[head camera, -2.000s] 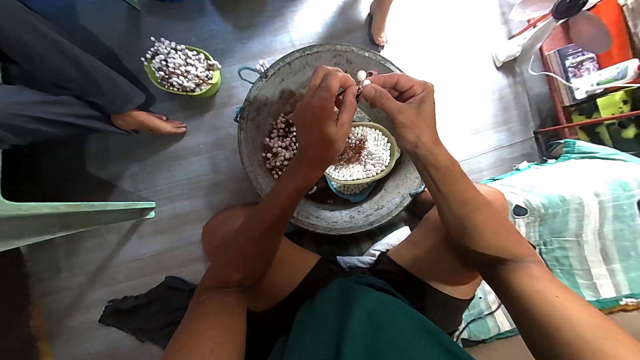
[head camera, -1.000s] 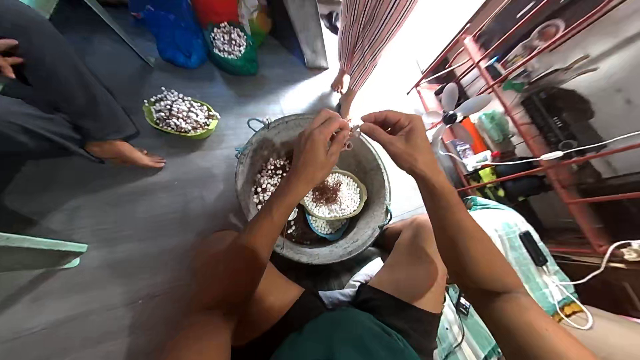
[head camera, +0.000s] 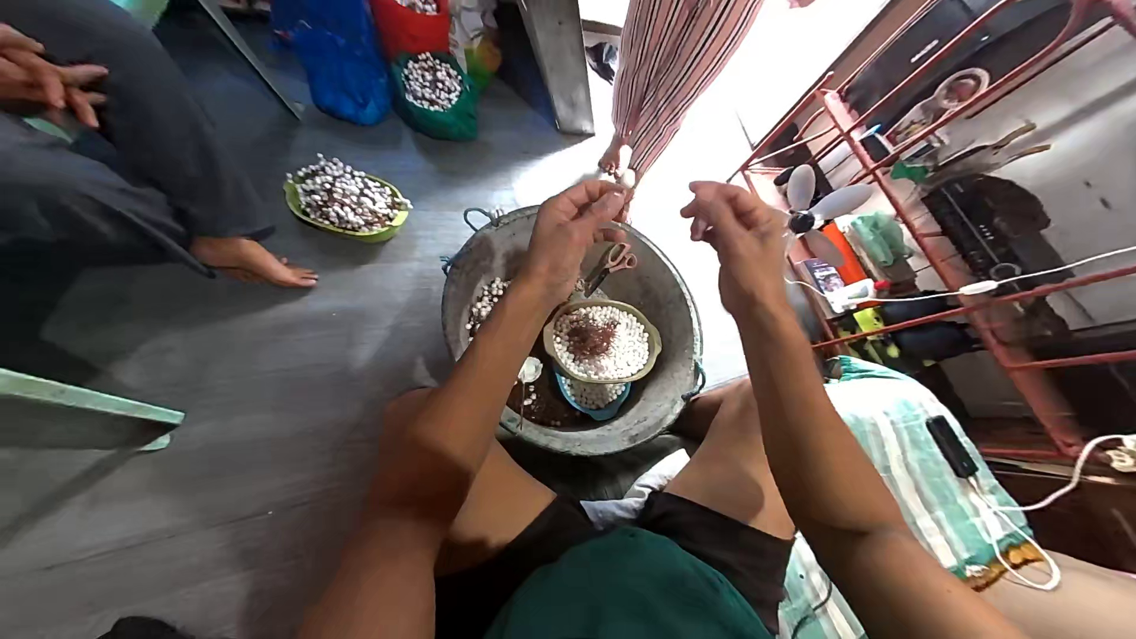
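My left hand (head camera: 577, 222) is raised over the far rim of a large round metal basin (head camera: 648, 430), its fingertips pinched on a small white bulb-like piece (head camera: 627, 177). To its right, apart from it, my right hand (head camera: 732, 226) hangs with fingers curled; whether it holds anything thin cannot be told. Inside the basin, a yellow-green bowl (head camera: 655, 351) of white beads with reddish-brown bits sits over a blue bowl (head camera: 599, 413) of similar beads. Pink-handled scissors (head camera: 617, 260) rest toward the far side. More white pieces (head camera: 486, 306) lie at the left, partly behind my left forearm.
A green dish (head camera: 382, 232) heaped with white pieces stands on the floor by another person's foot (head camera: 253, 262). Filled green (head camera: 435, 124) and blue bags (head camera: 342, 80) are farther back. A person in striped trousers (head camera: 670, 62) stands beyond the basin. A red metal rack (head camera: 954, 311) is at right.
My hands, close together before, are now apart, the right one farther right. The view has shifted, with the striped trousers and the bags showing that were out of view two seconds ago.
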